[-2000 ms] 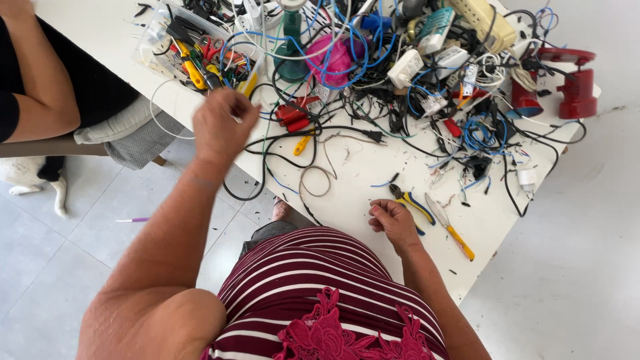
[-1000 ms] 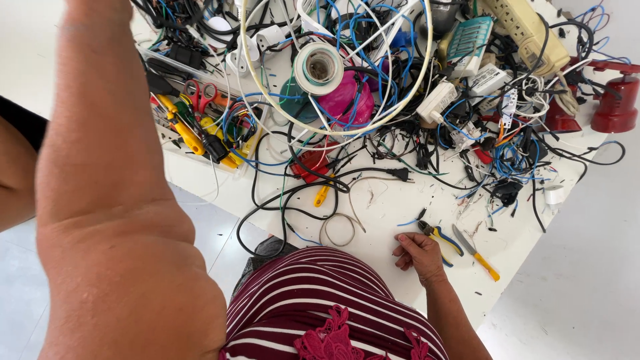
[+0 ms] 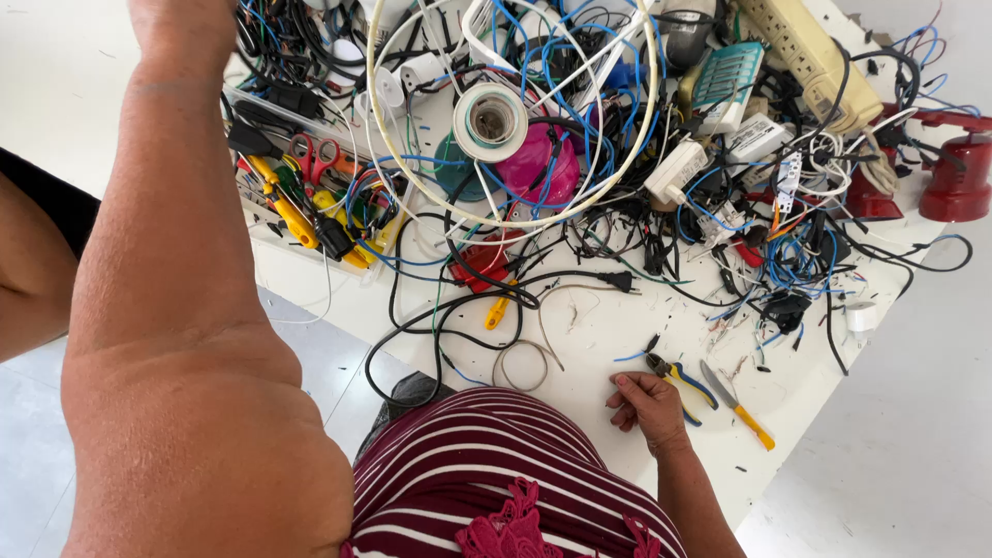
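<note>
My left arm reaches up the left side of the view; the back of my left hand [image 3: 182, 19] is at the top edge, its fingers out of view, so what it holds is hidden. My right hand [image 3: 647, 407] rests low over the white table [image 3: 573, 364], thumb against the curled forefinger, nothing visible in it. Just right of it lie diagonal cutters [image 3: 673, 372] with blue and yellow handles, then a knife [image 3: 732, 403] with a yellow handle. A black power cord [image 3: 446, 314] with a plug loops around a yellow-handled tool [image 3: 498, 310] beside a red object [image 3: 480, 263].
A clear plastic bin [image 3: 387, 248] holds red-handled scissors [image 3: 314, 159] and yellow-handled tools. Behind are tangled wires, a tape roll [image 3: 490, 122], a cream power strip [image 3: 814, 62], white adapters [image 3: 676, 172] and a red metal fixture [image 3: 957, 178]. Another person's arm [image 3: 35, 279] is at the left edge.
My left hand has moved from above the table near the tool bin to the top edge, arm stretched out. My right hand stays beside the cutters. The view has shifted closer over the table.
</note>
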